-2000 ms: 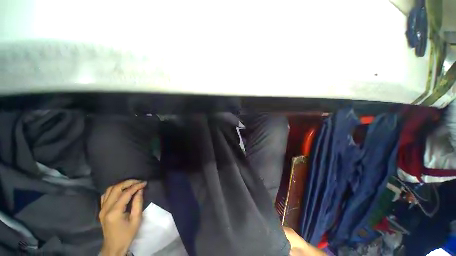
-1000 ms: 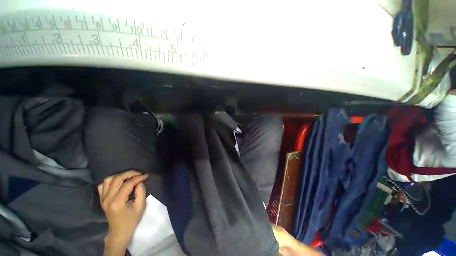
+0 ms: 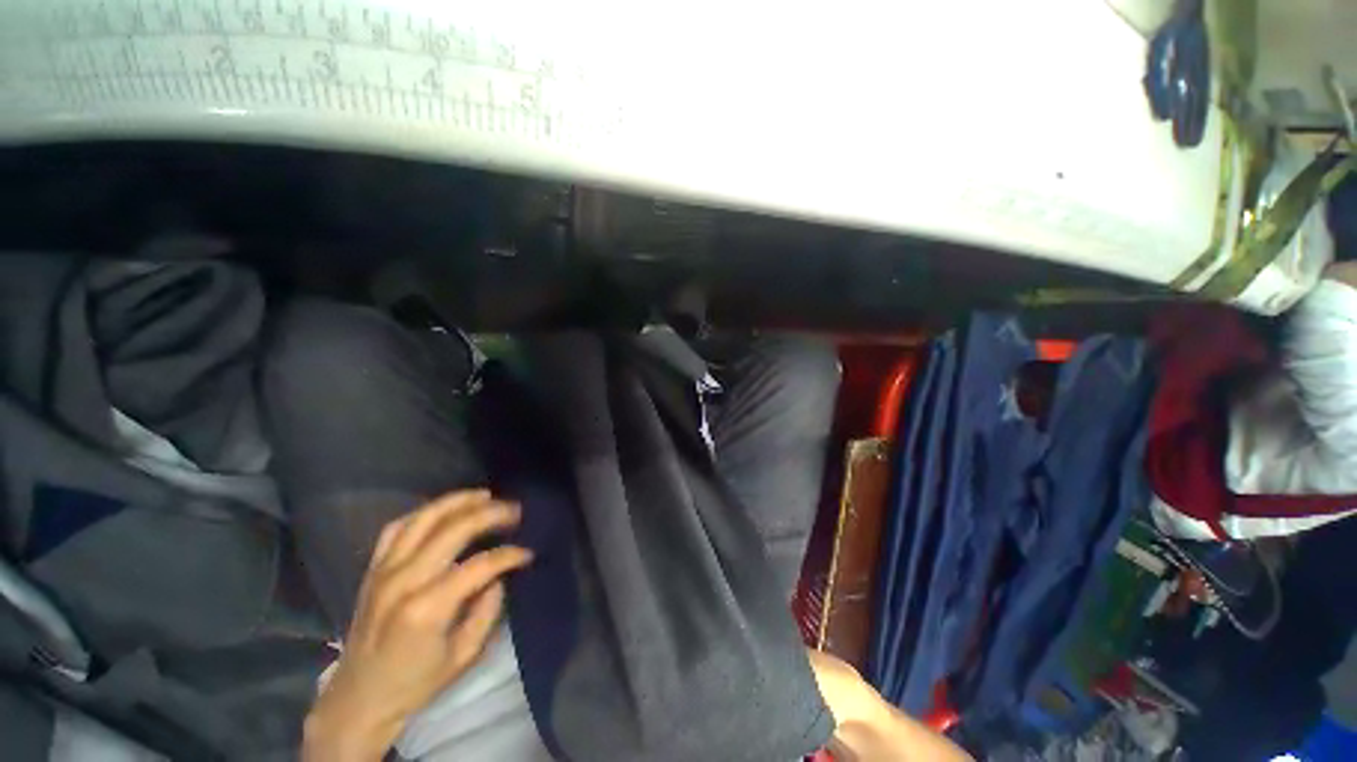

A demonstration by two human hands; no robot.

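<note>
A dark grey garment [image 3: 670, 566] with a navy panel [image 3: 539, 596] lies across my lap. My left hand [image 3: 424, 610] is at the garment's left side, fingers bent and a little apart, with the fingertips at the edge of the navy panel; it grips nothing that I can see. My right hand [image 3: 878, 722] is at the bottom edge, at the garment's lower right edge. Its fingers are hidden by the cloth. Pale cloth [image 3: 476, 718] shows below my left hand.
The white table [image 3: 833, 104] with printed ruler marks spans the top. More grey cloth [image 3: 164, 551] lies at the left. Folded navy garments [image 3: 967, 521] hang at the right by a brown board [image 3: 853, 558] and red frame. A person's white sleeve [image 3: 1322, 395] shows at the far right.
My left hand has moved right and opened somewhat, to the navy panel. The pale cloth beside it is now more covered. The table edge sits higher in view.
</note>
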